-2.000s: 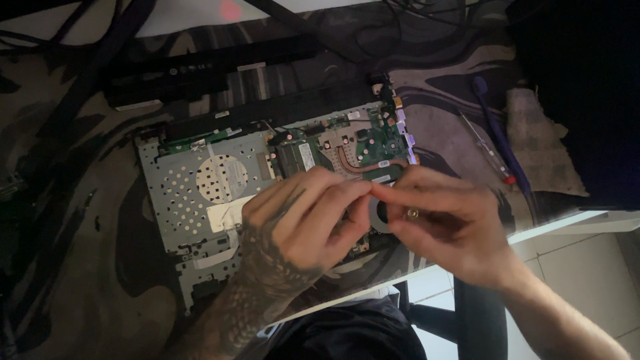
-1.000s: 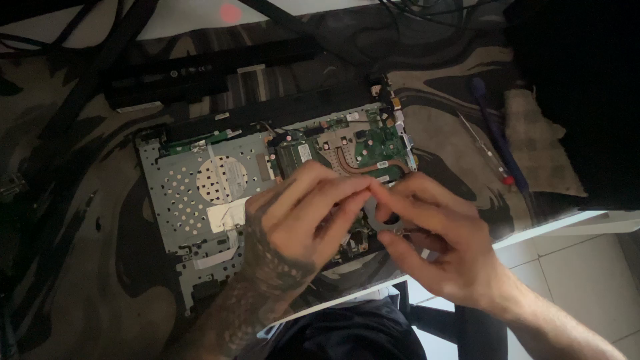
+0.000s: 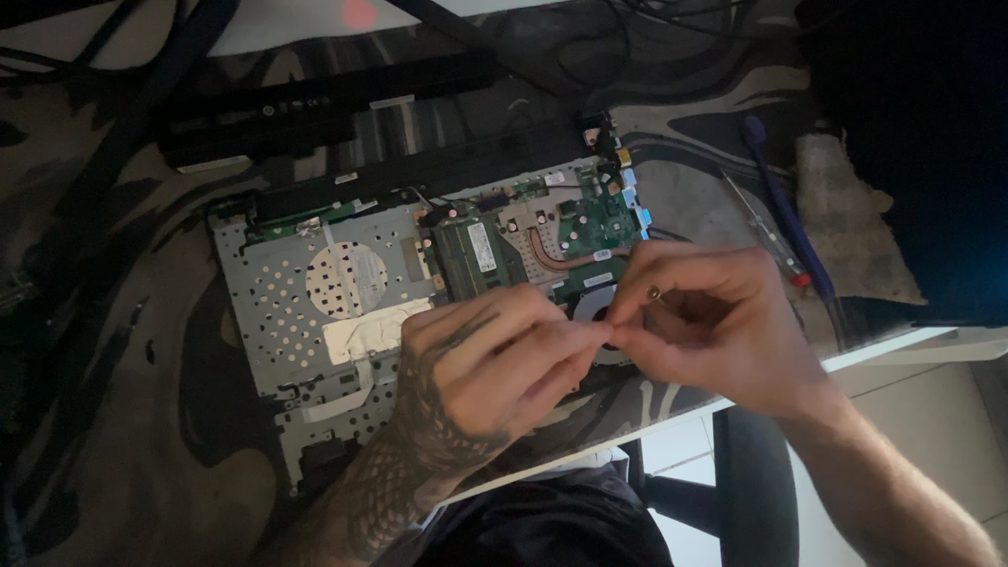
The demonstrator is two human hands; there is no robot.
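An opened laptop base (image 3: 276,291) lies on the patterned desk mat, its perforated metal plate bare on the left. On its right side are a green motherboard (image 3: 610,216), a memory module (image 3: 465,256), a copper heat pipe (image 3: 551,258) and a round fan (image 3: 591,307) partly behind my fingers. My left hand (image 3: 496,362), tattooed, and my right hand (image 3: 701,323) meet fingertip to fingertip above the fan. Whatever lies between the pinched fingertips is too small or hidden to tell. A small round metal end (image 3: 654,293) shows at my right index finger; its other part is hidden.
A laptop battery (image 3: 260,118) lies behind the base. To the right are a thin screwdriver (image 3: 760,224) with a red end, a purple-handled brush (image 3: 787,213) and a worn cloth (image 3: 850,220). Black cables (image 3: 583,63) run along the back. The white desk edge (image 3: 685,417) crosses in front.
The fingertips stay together above the laptop base. My right hand's fingers have shifted, and the small metal end, hardly visible one second ago, shows again at the index finger.
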